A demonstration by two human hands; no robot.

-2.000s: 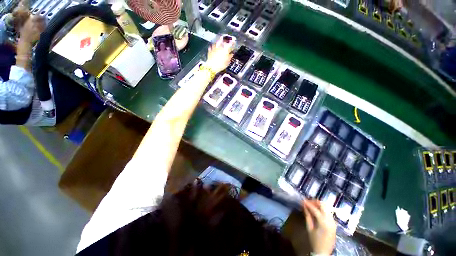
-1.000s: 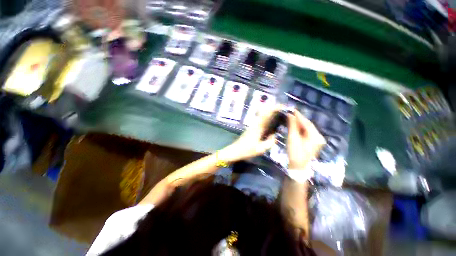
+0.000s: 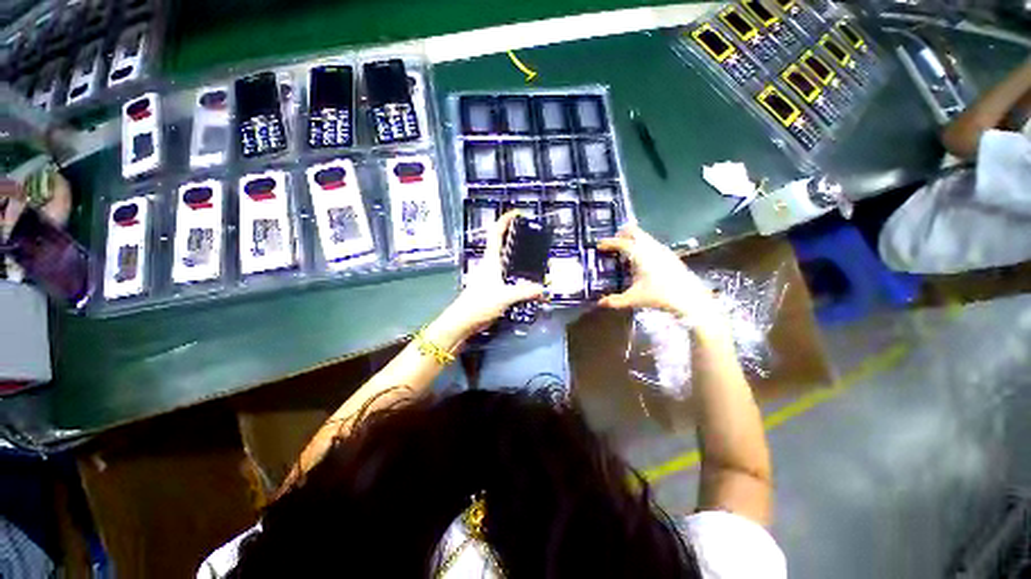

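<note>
My left hand (image 3: 493,277) holds a keypad phone (image 3: 528,251) upright, screen towards me, over the near left part of the lens tray (image 3: 535,93). My right hand (image 3: 647,271) is at the tray's near right corner, thumb and fingers apart around a dark square pocket; whether they grip a lens cannot be told. The lens tray has a grid of squarish pockets with dark-edged parts. Left of it, the clear phone tray (image 3: 443,243) holds several white phones reverse up (image 3: 268,223) and three black ones front up (image 3: 330,105) in the far row.
A dark stick-like tool (image 3: 650,145) and white scrap (image 3: 729,179) lie right of the lens tray. Another tray holds yellow-framed phones (image 3: 780,105). Clear film (image 3: 724,328) hangs at the near edge. A yellow strip (image 3: 522,65) lies beyond. Another person's arm (image 3: 995,107) is at right.
The view has swung right. My left hand has come from the phone tray to the lens tray with a phone. My hands, close together one second ago, are now apart.
</note>
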